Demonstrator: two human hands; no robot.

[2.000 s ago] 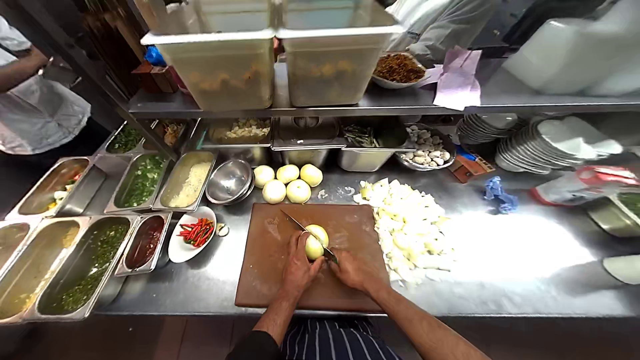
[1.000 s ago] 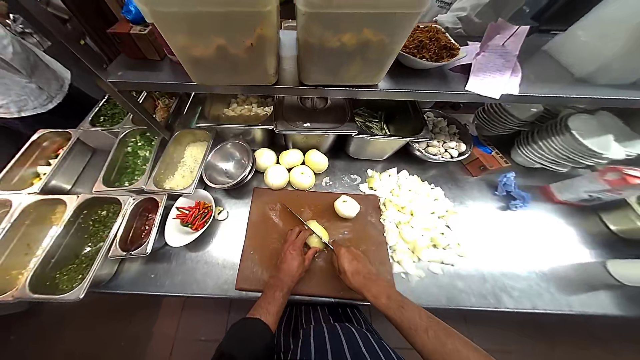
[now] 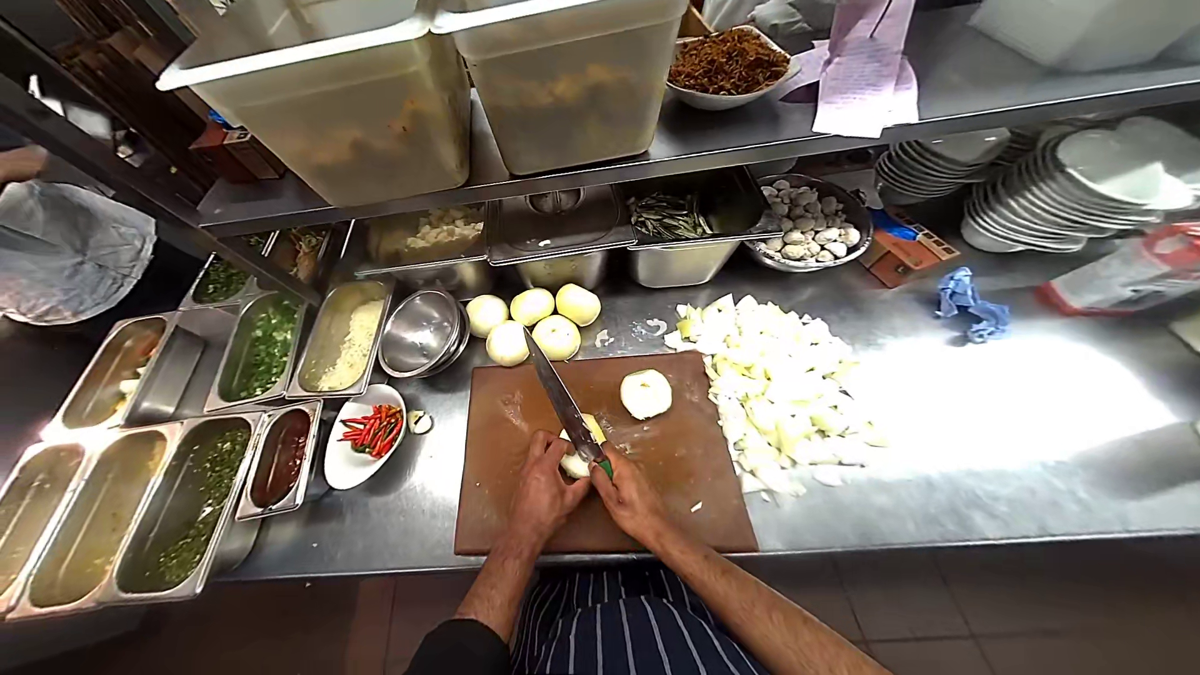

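Observation:
My right hand [image 3: 626,489] grips the green handle of a chef's knife [image 3: 561,394], its blade pointing up and to the left over a brown cutting board [image 3: 497,506]. Under the blade lies a pale cut piece of peeled onion [image 3: 575,464], held at its left side by the fingers of my left hand [image 3: 547,480]. Another peeled onion piece [image 3: 646,394] rests on the board to the right. Several whole peeled onions [image 3: 532,307] stand behind the board. A heap of chopped onion [image 3: 783,384] spreads over the steel counter along the board's right side.
Left of the board are stacked metal bowls [image 3: 421,330], a white dish of red chillies [image 3: 339,469] and several steel food pans [image 3: 216,511]. A steel shelf [image 3: 750,150] crosses above the counter. A blue cloth [image 3: 972,305] and stacked plates [image 3: 1031,206] are at right. Another person's apron [image 3: 70,253] shows at left.
Two seconds ago a whole onion was under the knife; one second ago one piece lay apart at the upper right of the board. The view has moved closer.

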